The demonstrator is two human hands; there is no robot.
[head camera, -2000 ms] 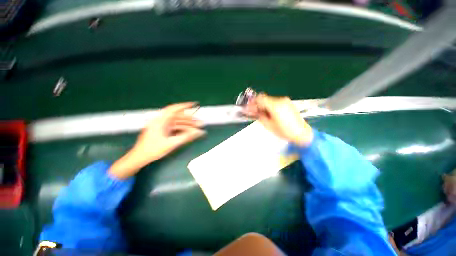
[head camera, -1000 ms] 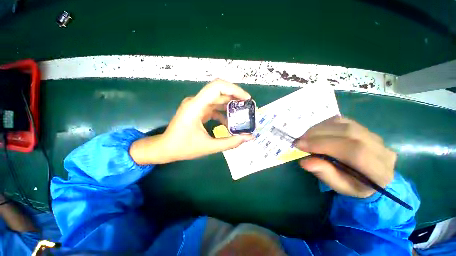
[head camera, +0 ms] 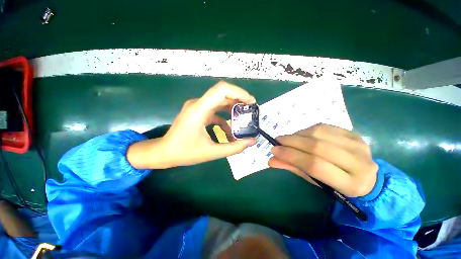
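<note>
My left hand (head camera: 194, 131) holds an opened smartwatch housing (head camera: 244, 121) between thumb and fingers, its open side with a silver-white block facing up. My right hand (head camera: 326, 157) grips long black tweezers (head camera: 333, 193). Their tips are at the housing's lower right edge; whether they hold a piece is too small to tell. A white adhesive backing sheet (head camera: 306, 109) with small blue marks and a yellowish edge lies on the green bench, beyond and partly under both hands.
A red plastic tray (head camera: 28, 109) with a black device and cables is at the left edge. A chipped white strip (head camera: 192, 61) crosses behind the hands. A small watch unit (head camera: 47, 15) lies on the green belt at upper left. A grey bar (head camera: 434, 75) juts in at right.
Since one second ago, my right hand has moved left, bringing the tweezer tips from over the sheet to the housing. My left hand has barely moved. The watch unit on the belt has shifted left.
</note>
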